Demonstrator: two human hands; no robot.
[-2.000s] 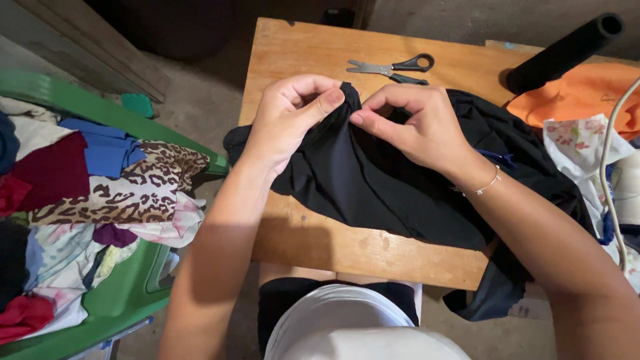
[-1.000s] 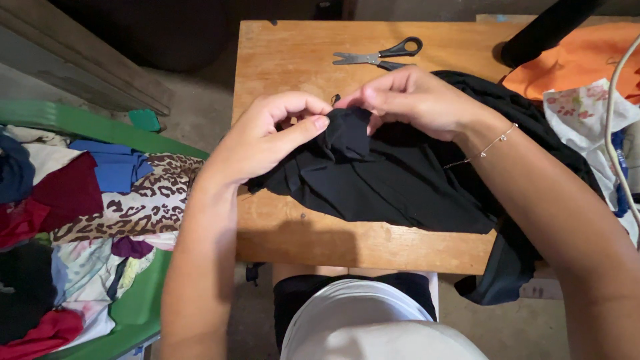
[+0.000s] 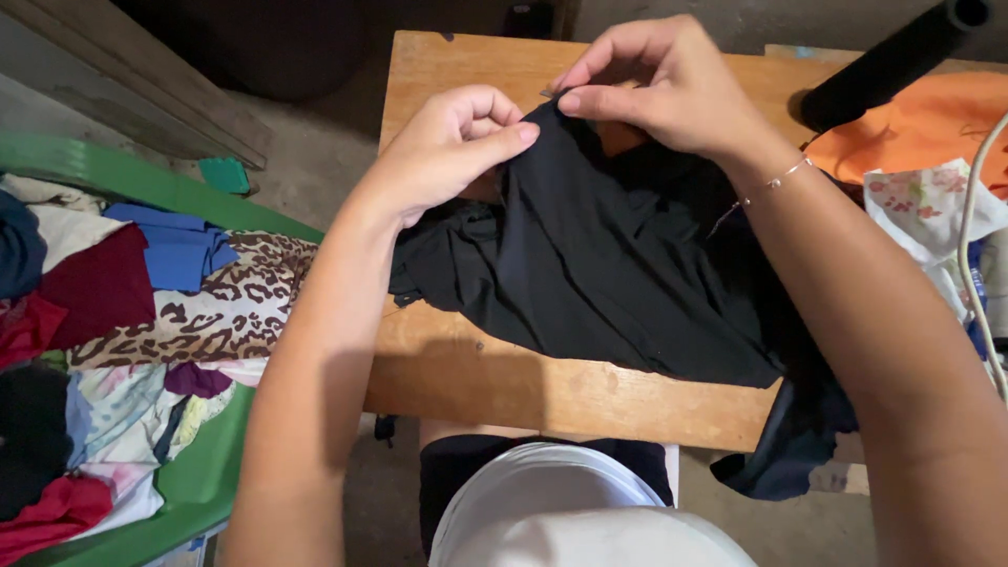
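A piece of black fabric (image 3: 614,268) lies bunched across the wooden table, with one edge lifted between both hands. My left hand (image 3: 465,150) pinches that edge between thumb and fingers. Close on its right, my right hand (image 3: 654,87) pinches the same edge near its top corner. The scissors are mostly hidden behind my right hand; a small grey tip shows by its fingertips. Part of the black cloth hangs over the table's front right edge.
The wooden table (image 3: 472,386) bears a black cylindrical post (image 3: 882,71), orange fabric (image 3: 913,126), a floral white cloth (image 3: 917,205) and a pale cable (image 3: 965,244) at the right. At the left, a green plastic container (image 3: 201,472) holds heaped fabrics, among them a leopard-print piece (image 3: 228,315).
My hands have moved up the table, raising the edge of the black fabric. The scissors, plain in the earlier frames, are now largely covered by my right hand.
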